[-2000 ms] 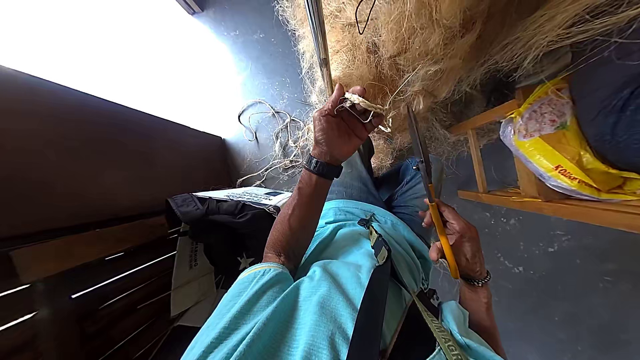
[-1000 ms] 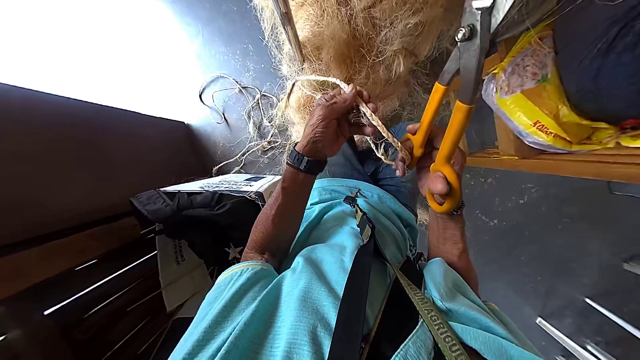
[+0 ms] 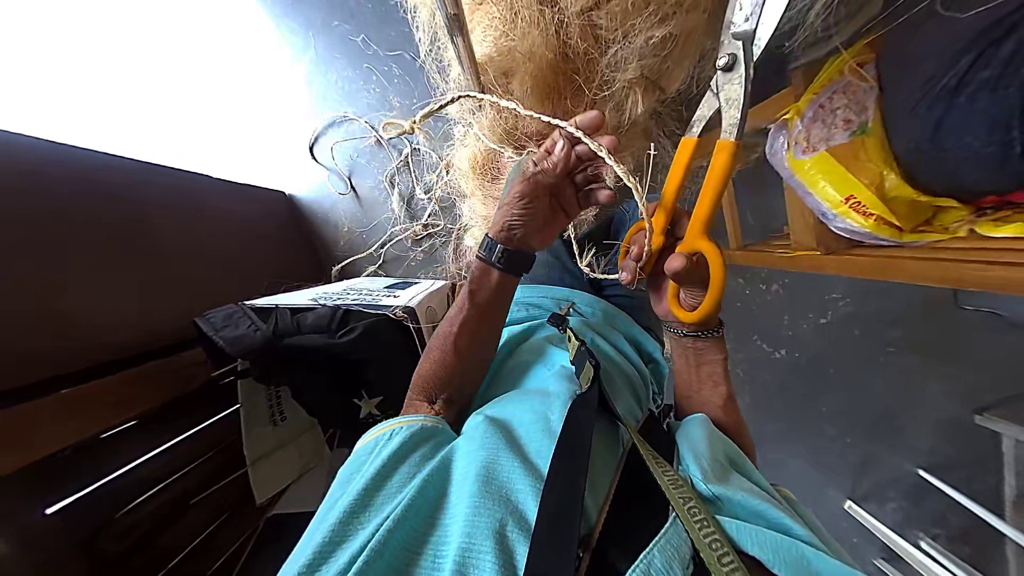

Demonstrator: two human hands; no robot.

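Note:
A pair of long scissors with orange handles (image 3: pixel 708 188) hangs on my right hand (image 3: pixel 676 272), blades pointing up and away. A twisted natural-fibre rope (image 3: pixel 512 106) arches from a knot at the left, over the fingers of my left hand (image 3: pixel 552 180), down to my right fingers, which pinch it beside the scissor handle. My left hand is palm up with its fingers partly curled; the rope lies across them. A big heap of loose tan fibre (image 3: pixel 584 56) fills the area beyond both hands.
A wooden bench (image 3: pixel 864 268) at the right holds a yellow printed plastic bag (image 3: pixel 904 200) and dark cloth. At the left are a white carton (image 3: pixel 360 294) and a black garment (image 3: pixel 336 352). Tangled cords (image 3: pixel 400 172) lie on the floor. A wooden stick (image 3: pixel 458 40) crosses the fibre heap.
The scissors, earlier low in my right hand with the blades beside the fibre, have swung upward. The rope, bunched in my left hand two seconds ago, is now drawn out between both hands.

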